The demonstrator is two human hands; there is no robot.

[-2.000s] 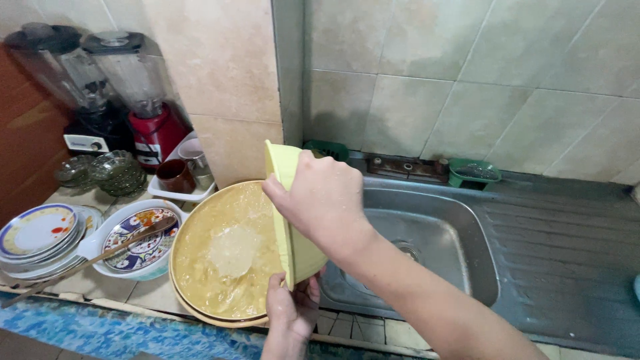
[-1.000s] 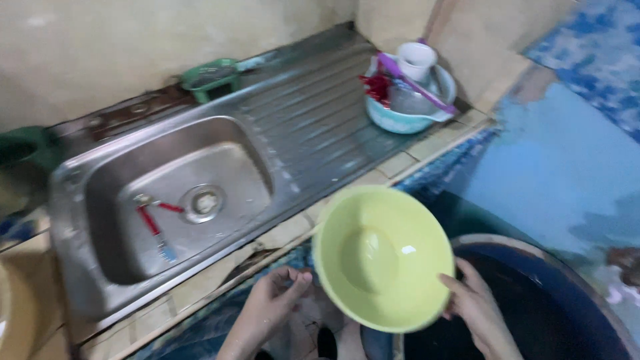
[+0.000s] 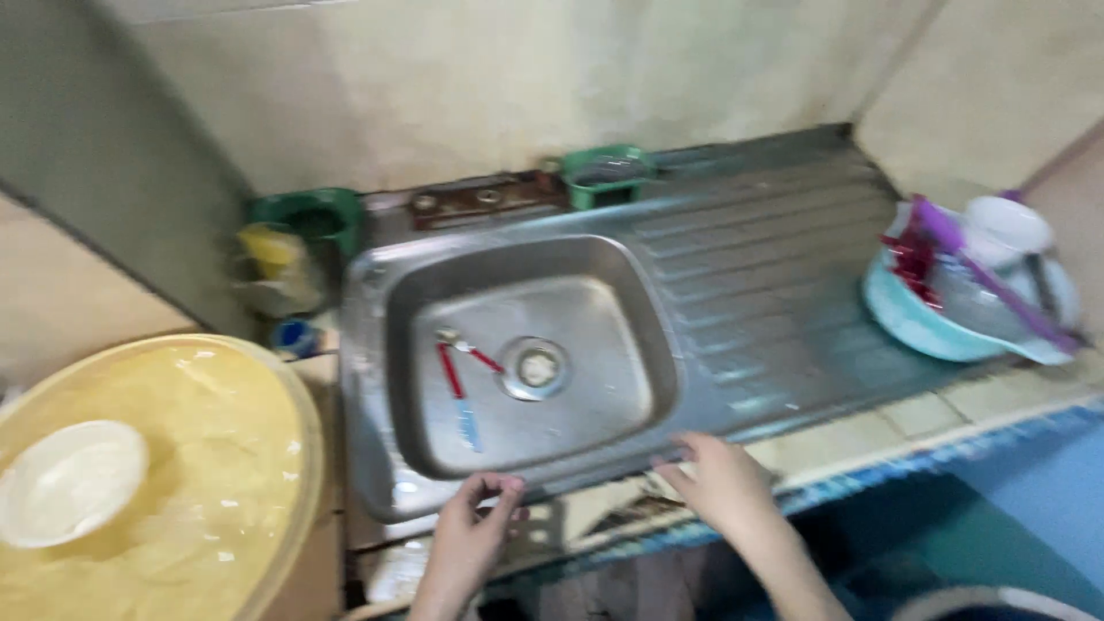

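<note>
Both hands are empty at the front rim of the stainless steel sink. My left hand hangs over the tiled edge with its fingers curled and parted. To its right, my right hand is by the sink's front right corner, fingers apart. Inside the basin lie red-handled utensils, one with a light blue part, left of the drain. At the left stands a large yellow basin of water, with a small pale bowl in it. The green bowl is not in view.
On the ribbed drainboard's right end, a light blue basin holds a white cup, a purple-handled utensil and red items. Green plastic containers stand behind the sink. A round tub shows its rim at the lower right. Walls close off the back and sides.
The yellow-green bowl, held in my right hand one second ago, has left that hand and the view. My hands are now at the sink's front edge. The view has swung left since then.
</note>
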